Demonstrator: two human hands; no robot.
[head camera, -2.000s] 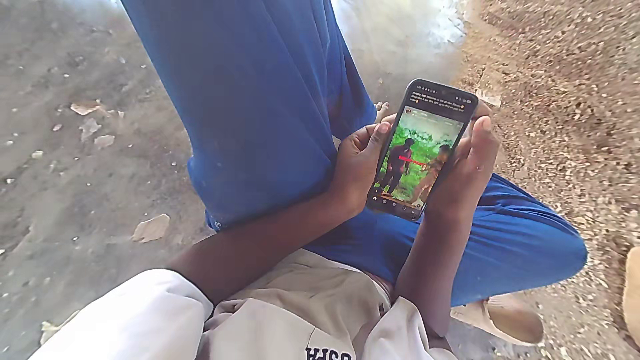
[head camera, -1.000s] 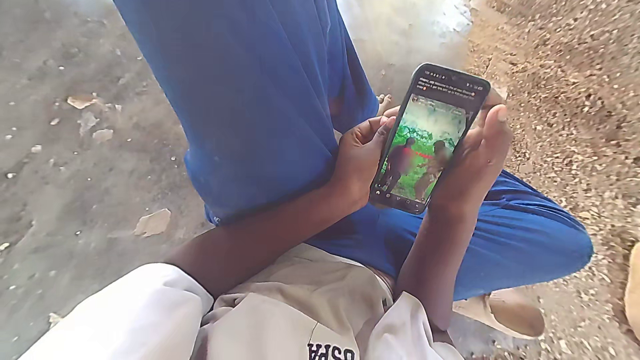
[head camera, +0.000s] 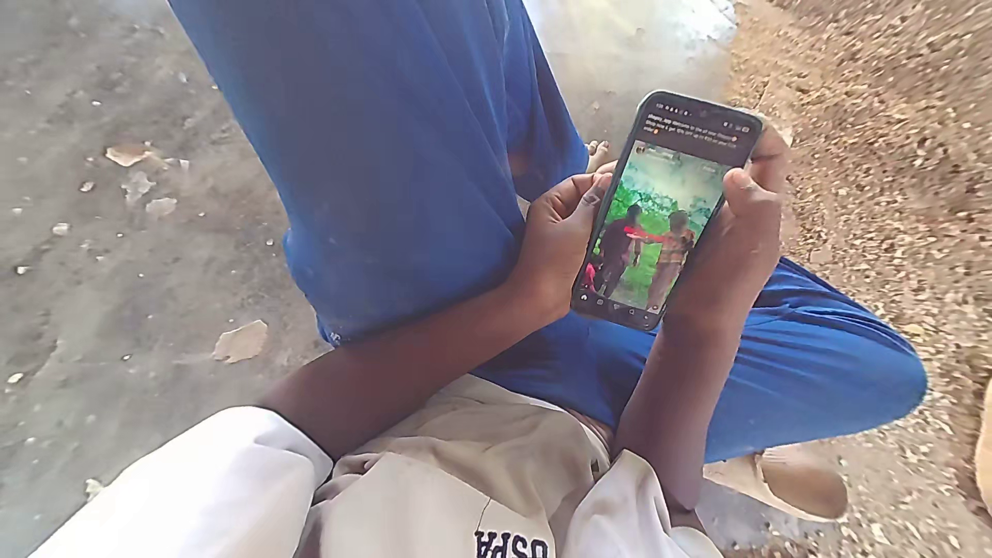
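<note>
A dark smartphone (head camera: 659, 209) is held upright and slightly tilted above my lap, its lit screen facing me with a picture of two figures against greenery. My left hand (head camera: 562, 240) grips the phone's left edge, thumb along its side. Around the right edge and behind it is my right hand (head camera: 744, 232), its thumb near the screen's upper right side. The fingers behind the phone are mostly hidden. Beneath both forearms are my blue trousers (head camera: 387, 170) and a cream shirt (head camera: 449, 480).
Grey ground (head camera: 93, 294) with stone chips and a flat pale fragment (head camera: 240, 342) lies to the left. Loose brown gravel or chips (head camera: 876, 116) cover the right side. A tan shoe (head camera: 802, 480) shows below my bent knee, and part of a tan object is at the right edge.
The picture on the phone's screen has changed; its two figures stand differently. Both hands keep their hold on the phone, which has shifted slightly.
</note>
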